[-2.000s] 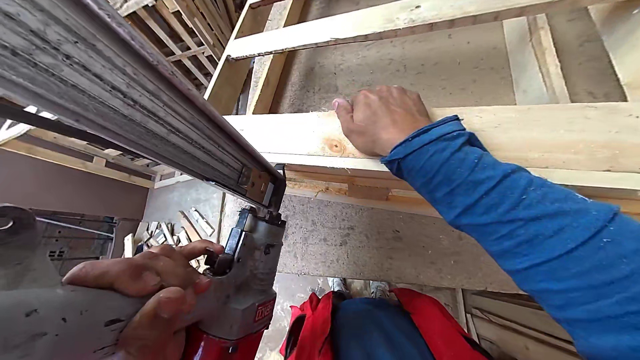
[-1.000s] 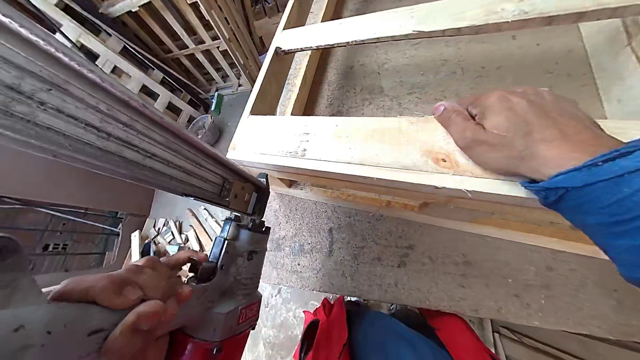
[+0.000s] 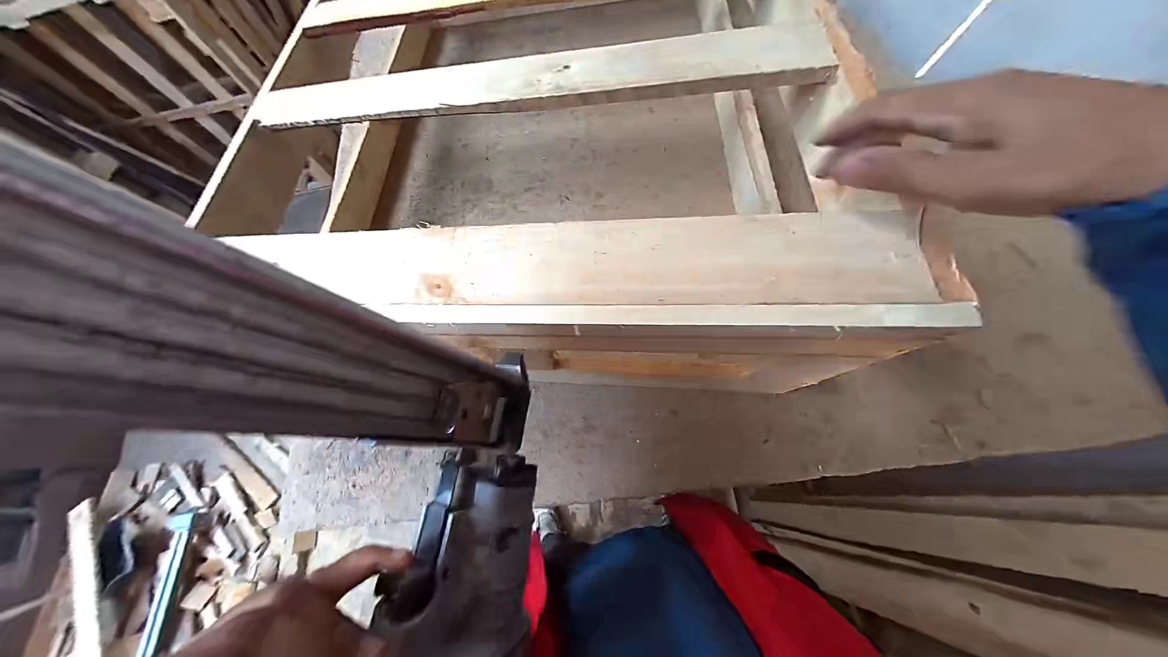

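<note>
My left hand (image 3: 301,607) is wrapped round the handle of a pneumatic nail gun (image 3: 484,547) at the lower left, its index finger near the trigger. The gun's long magazine (image 3: 228,319) runs up to the left and is blurred. My right hand (image 3: 995,141), in a blue sleeve, is over the right end of a wooden pallet frame (image 3: 566,265). Its fingers are extended and hold nothing; whether they touch the wood cannot be told. The near top board has a knot toward its left. Another slat (image 3: 557,78) lies across the frame farther back.
Offcuts of wood (image 3: 219,511) lie heaped on the floor at lower left, with a light blue bar (image 3: 169,584) among them. Slatted wood (image 3: 137,73) stands at upper left. Long boards (image 3: 967,547) lie at lower right. A brown panel (image 3: 693,438) is under the frame.
My right hand has left the near board, where it rested before, and is now over the frame's right end. The view has shifted toward the right, showing that end. My left hand still holds the nail gun.
</note>
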